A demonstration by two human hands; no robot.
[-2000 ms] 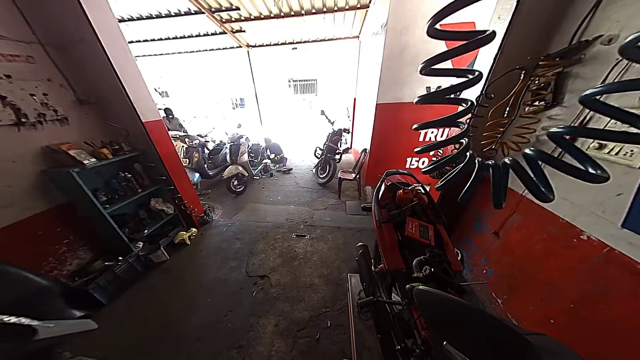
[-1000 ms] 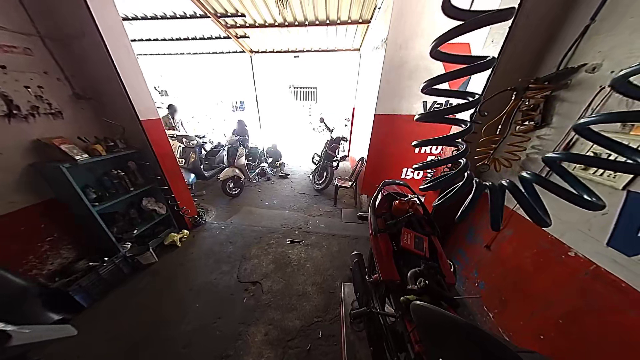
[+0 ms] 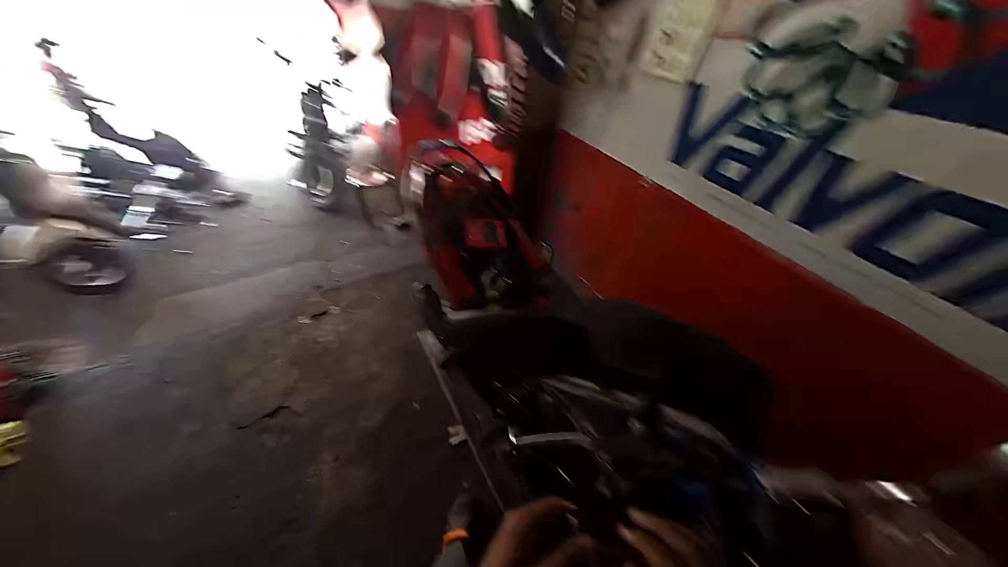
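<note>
Both my hands show at the bottom edge, close together over the dark rear part of a motorcycle. My left hand (image 3: 531, 535) has its fingers curled, and my right hand (image 3: 661, 539) is just to the right of it. Blur and shadow hide what lies between the fingers. The red motorcycle (image 3: 484, 236) stands along the wall, its dark seat (image 3: 535, 339) toward me. Behind the seat are dark frame parts with a pale metal piece (image 3: 555, 438).
The red and white wall (image 3: 669, 260) runs along the right. Scooters and motorcycles stand at the bright doorway, among them a dark motorcycle (image 3: 319, 150) and a scooter at left (image 3: 87, 252). A yellow cloth (image 3: 11, 442) lies at the left edge. The concrete floor (image 3: 315, 441) is cracked.
The view has swung right and down to the motorcycle, with strong blur. Both my hands have come into view at the bottom; the coiled hoses are no longer seen.
</note>
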